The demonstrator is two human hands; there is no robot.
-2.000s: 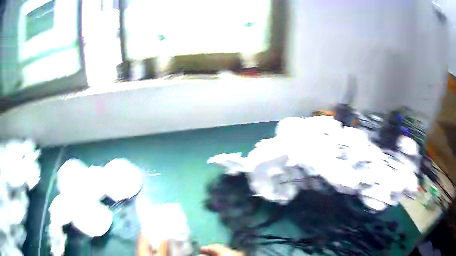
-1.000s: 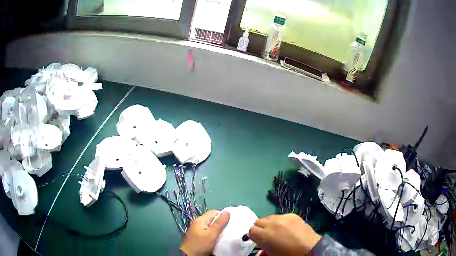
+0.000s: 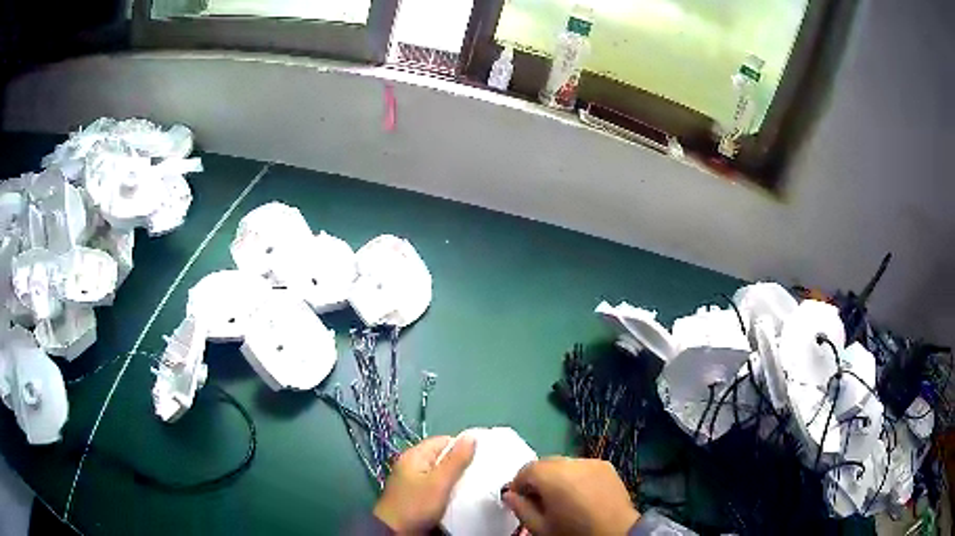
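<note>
My left hand [image 3: 423, 488] grips the left edge of a white plastic housing [image 3: 484, 473], with the thumb on its face. My right hand [image 3: 574, 496] is at the housing's right side, its fingertips pinching a small black piece at the hole; the fingers hide most of it. The housing's lower edge is cut off by the picture's bottom. A bunch of thin lead wires [image 3: 375, 403] lies on the mat just behind my left hand. Black cables [image 3: 599, 403] lie behind and right of my right hand.
Several white housings [image 3: 290, 340] lie left of centre. A ribbed housing [image 3: 180, 369] stands near a looped black cable [image 3: 251, 445]. More white housings are heaped at far left [image 3: 126, 188]. Housings with black cables [image 3: 780, 366] are piled at right. Bottles [image 3: 567, 63] stand on the sill.
The view was blurred and turned further right two seconds ago. Since one second ago, both hands keep hold at the housing and my right fingers have shifted slightly at the hole.
</note>
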